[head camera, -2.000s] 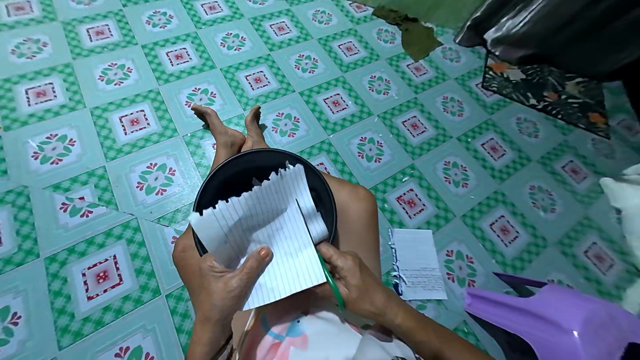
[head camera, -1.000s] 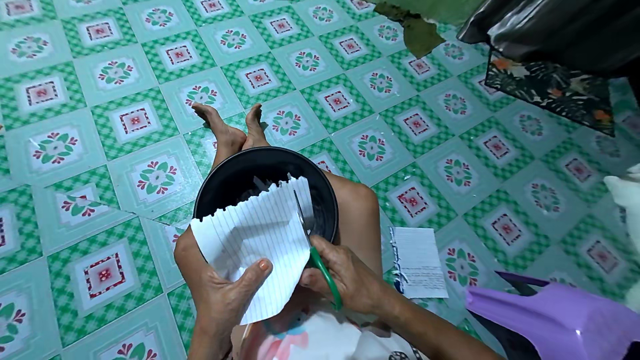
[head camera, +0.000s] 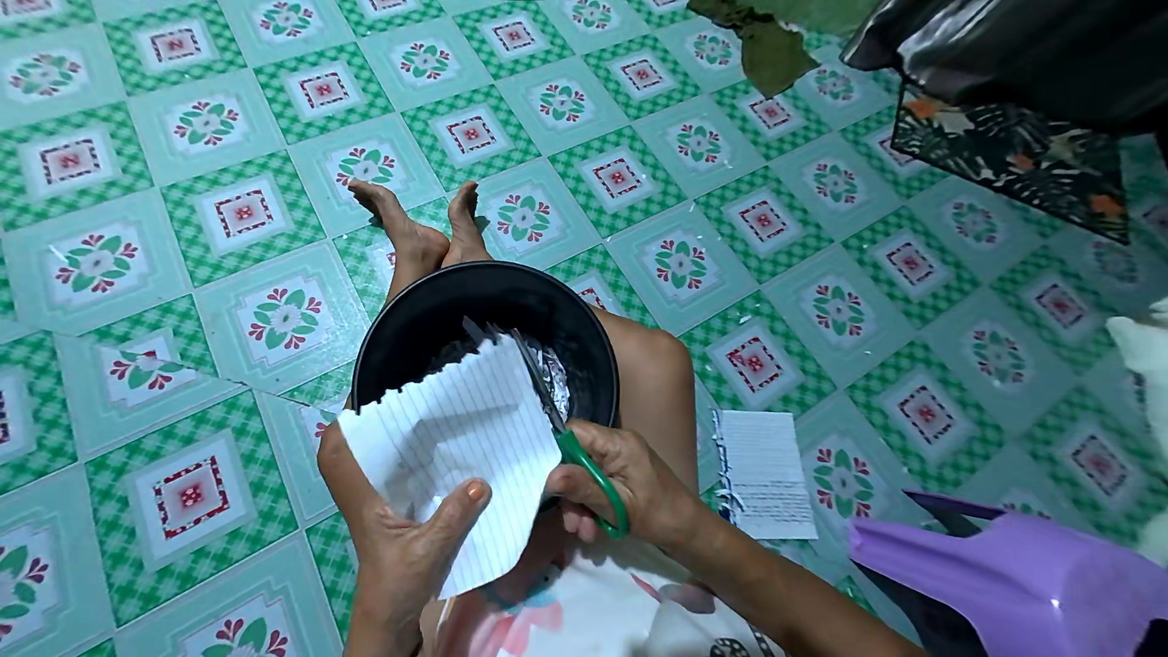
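My left hand (head camera: 411, 538) holds a sheet of lined paper (head camera: 456, 438) with its thumb on top; the sheet's upper edge is ragged. Green-handled scissors (head camera: 591, 474) are in my right hand (head camera: 630, 484), their blades along the paper's right edge and looking nearly closed. Both hands are at the near side of a round black container (head camera: 598, 338), which rests between my legs. The paper covers part of its opening. Inside lie crumpled silvery pieces and other scraps that I cannot make out clearly.
Patterned green tile-look flooring (head camera: 283, 319) surrounds my legs. Written-on lined paper (head camera: 766, 474) lies to the right, near a purple plastic object (head camera: 995, 566). Dark leaf-print fabric (head camera: 1013, 155) is at upper right, a green cloth (head camera: 771, 50) beside it, and white material (head camera: 1145, 365) at the right edge.
The narrow strip at the paper's right edge, seen two seconds ago, is no longer attached there. My right hand and the scissors have shifted along that edge.
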